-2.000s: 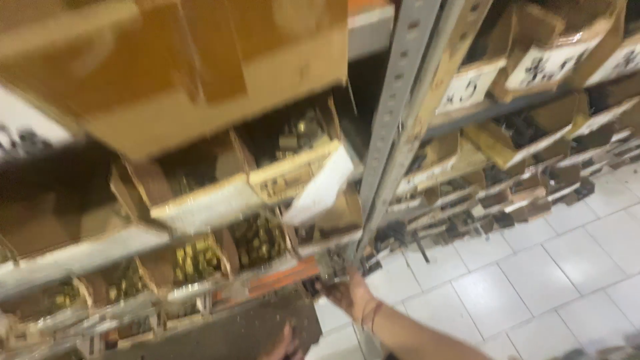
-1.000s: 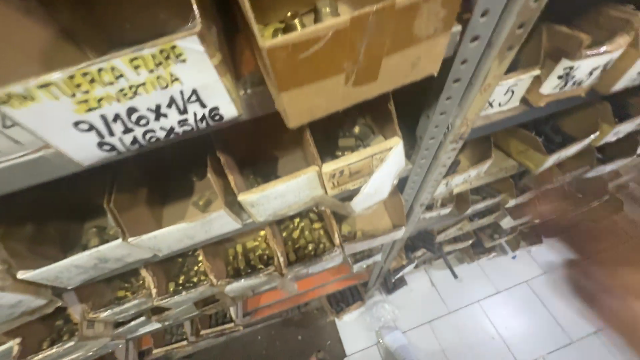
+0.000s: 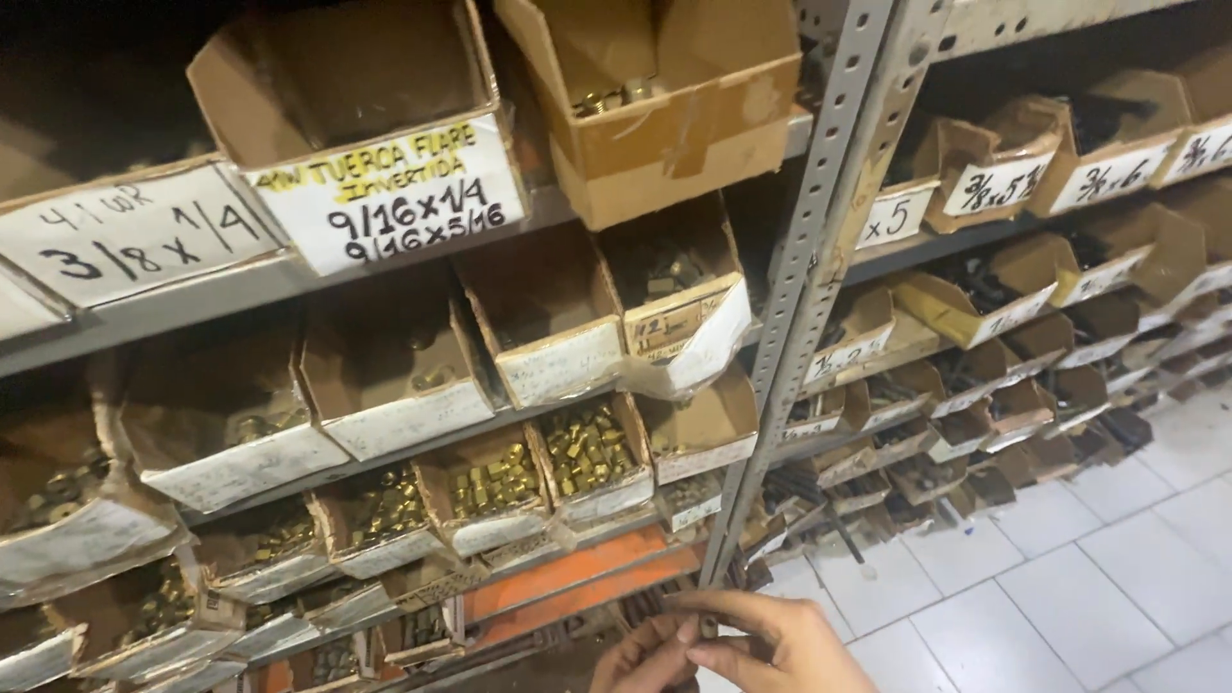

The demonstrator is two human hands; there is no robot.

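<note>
At the bottom of the head view, my right hand (image 3: 784, 640) pinches a small metal fitting (image 3: 709, 626) between thumb and fingertips. Close against it, on the left, is my left hand (image 3: 647, 654), its fingers bent together and touching the right hand's fingertips; whether it also grips the fitting cannot be told. Above the hands are open cardboard bins of brass fittings, one bin (image 3: 602, 500) and another beside it (image 3: 496, 534). A bin with a torn, hanging label (image 3: 707, 337) sits on the shelf above them.
A perforated metal shelf post (image 3: 818, 231) stands between two racks. Labelled cardboard bins (image 3: 1107, 178) fill the right rack. A taped cardboard box (image 3: 683, 144) juts out from the upper left shelf. Orange panels (image 3: 577, 587) lie low down, and white floor tiles (image 3: 1088, 587) show at the right.
The blurred hand at the right a second ago is gone from there. Both hands are now together at the bottom centre with a small fitting. The view has shifted over the shelves.
</note>
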